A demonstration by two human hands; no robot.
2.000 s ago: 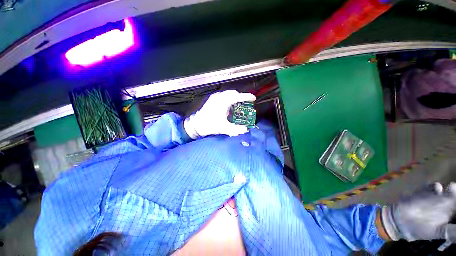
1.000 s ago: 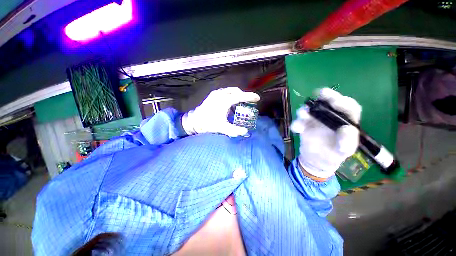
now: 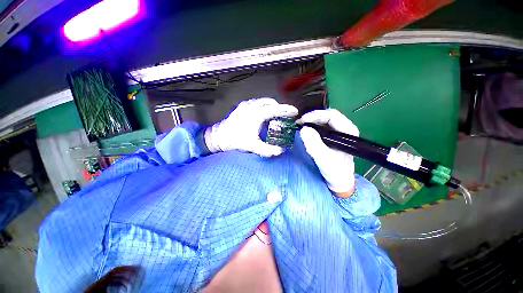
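A small green circuit board (image 3: 280,132) is held upright in front of the blue checked smock. My left hand (image 3: 244,127), in a white glove, grips it by its edges between thumb and fingers. My right hand (image 3: 331,150), also gloved, is shut on a black electric screwdriver (image 3: 373,151) with a white label and green tail end. The driver lies nearly level, and its tip is at the right edge of the board. Whether the tip touches the board I cannot tell.
A green mat (image 3: 395,74) at right holds thin tweezers (image 3: 373,101) and a clear plastic parts box (image 3: 395,182), partly behind the driver. A black box of green strands (image 3: 100,103) is at left, near a grey plate (image 3: 50,163). A red-wrapped post (image 3: 390,22) stands at the conveyor edge.
My right hand came in from the lower right with the screwdriver, crossed the mat and moved left to the board. My left hand still holds the board in nearly the same place.
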